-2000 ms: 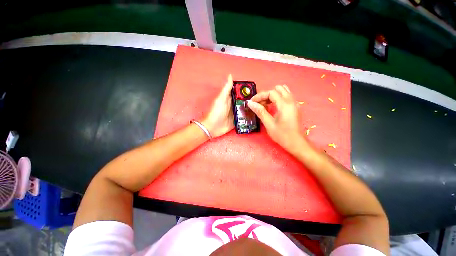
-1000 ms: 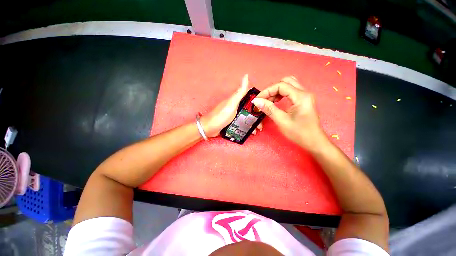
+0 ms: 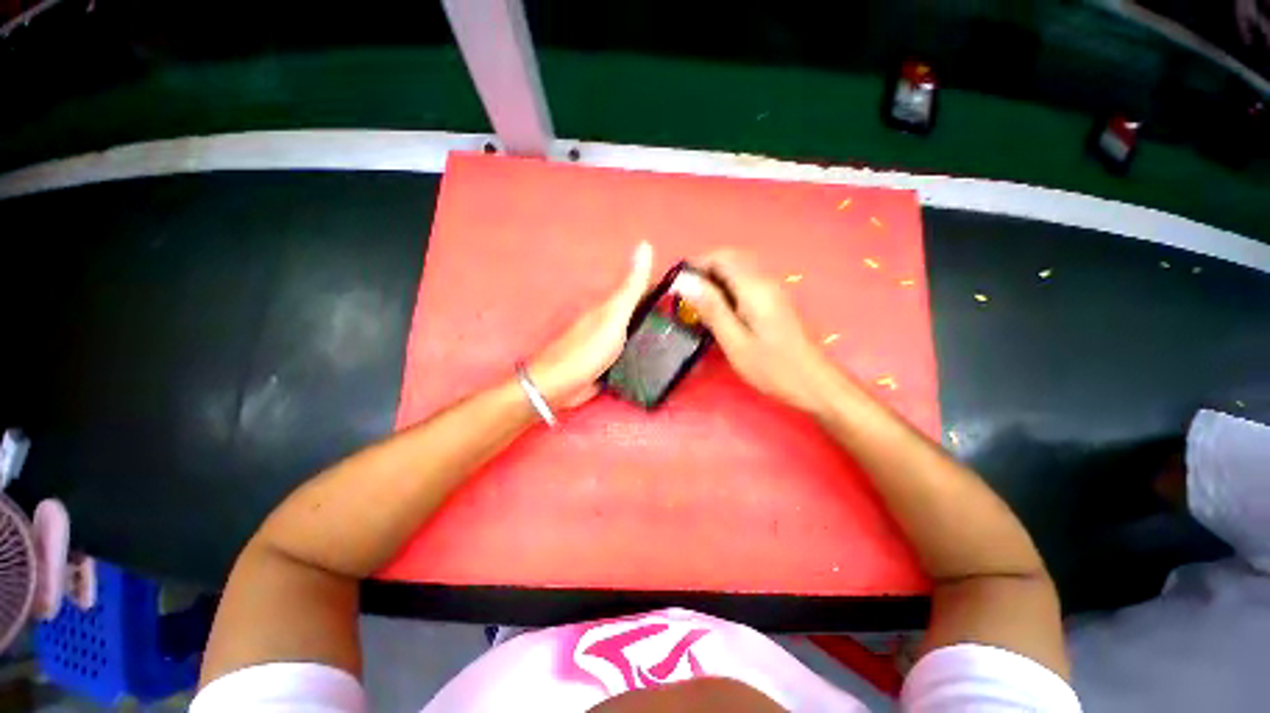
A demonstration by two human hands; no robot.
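Note:
A phone unit (image 3: 652, 359), a black palm-sized rectangle, is held tilted above the red work mat (image 3: 613, 515). Its upper end shows red and a small gold-yellow part; its lower part looks grey-green and blurred. My left hand (image 3: 602, 339) holds the unit along its left side, thumb pointing up. My right hand (image 3: 745, 323) is blurred, with its fingers on the unit's upper right end. Whether the right fingertips pinch a small piece cannot be seen.
Yellow scraps (image 3: 887, 383) lie on the mat's right side and the dark bench (image 3: 209, 334). Beyond the white edge, the green conveyor belt (image 3: 724, 105) carries units (image 3: 912, 98). A post stands at the mat's far edge. Pink fan (image 3: 17, 564) and blue basket (image 3: 105, 634) at left. A person's pale sleeve (image 3: 1233, 481) at right.
The unit has turned from upright to slanted since the first frame. My right fingers have moved onto its upper right end. Belt units have shifted left, and a sleeve has appeared at right.

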